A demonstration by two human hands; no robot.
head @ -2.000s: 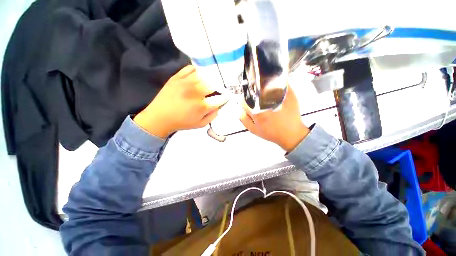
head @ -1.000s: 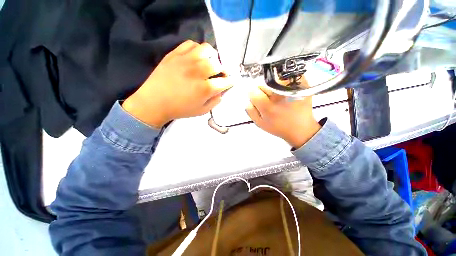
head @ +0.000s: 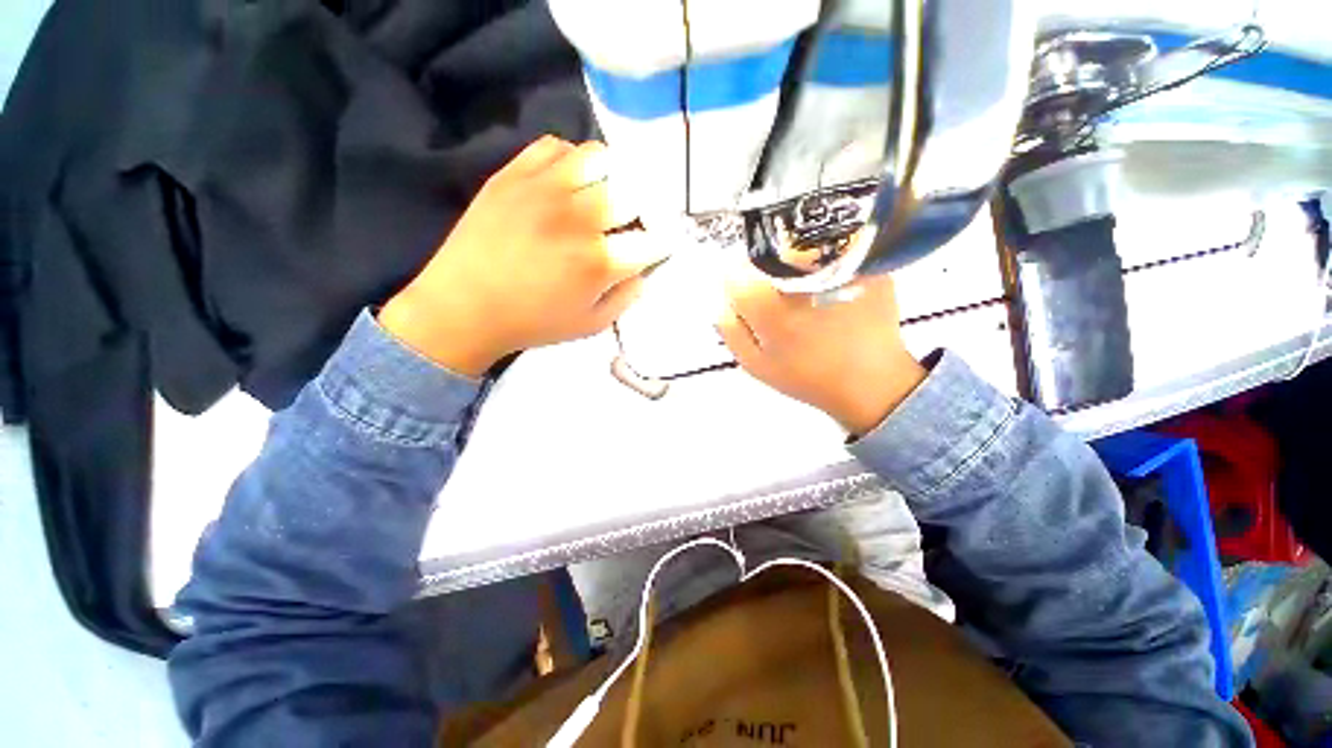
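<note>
A large black cloth (head: 307, 190) covers the left of the table and hangs over its edge. My left hand (head: 526, 271) lies at the cloth's right edge, fingers bent, with a small dark bit of cloth showing between them, left of the needle area. My right hand (head: 825, 336) is beside the needle area, fingers curled; the machine head partly covers it, and whether it holds anything is hidden. The white sewing machine head (head: 687, 88) with a blue stripe stands above both hands. Glare washes out the space between the fingertips.
A black flat rectangle (head: 1074, 322) lies on the white table (head: 584, 468) to the right. A tape strip (head: 657, 538) runs along the front edge. A blue bin (head: 1191, 504) and red items are beyond the lower right. A white cord hangs over my chest.
The view has shifted, so the machine head sits differently in the picture. Both hands keep nearly the same places by the needle area, with only slight finger movement.
</note>
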